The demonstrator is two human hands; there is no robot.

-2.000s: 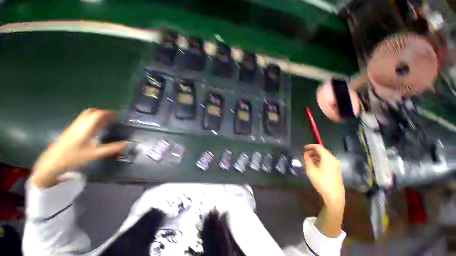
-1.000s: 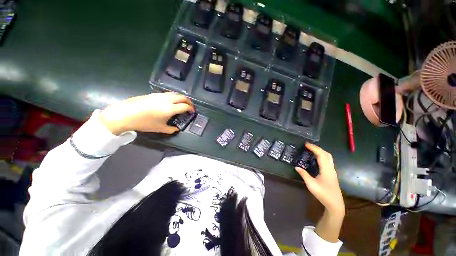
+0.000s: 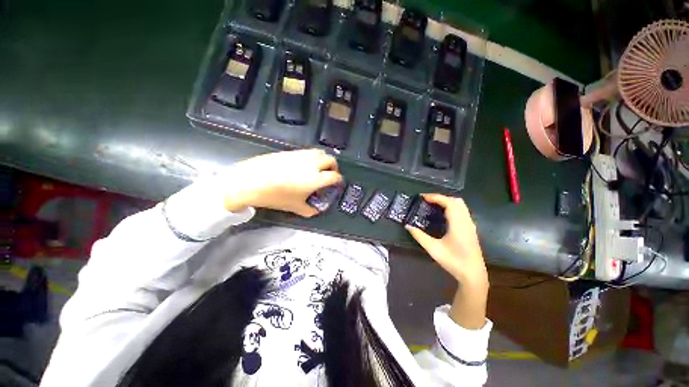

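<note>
A clear tray [image 3: 264, 139] holds two rows of black phones; the near-row phones [image 3: 338, 115] show pale label patches on their backs. Batteries [image 3: 376, 205] lie in a row along the bench's near edge. My left hand [image 3: 291, 181] is at the left end of the row, its fingers closed around batteries; how many is hidden. My right hand [image 3: 452, 230] is at the right end, its thumb and fingers around dark batteries [image 3: 424, 215]. A few batteries lie loose between my hands.
A red pen [image 3: 511, 165] lies right of the tray. Further right are a pink fan [image 3: 665, 74], a dark smartphone [image 3: 569, 119] on its base, a small black block [image 3: 563, 202] and a white power strip [image 3: 605, 219] with tangled cables.
My left hand has come down to the batteries and moved right along the row. My right hand has moved left, away from the pen. The batteries are bunched closer between my hands.
</note>
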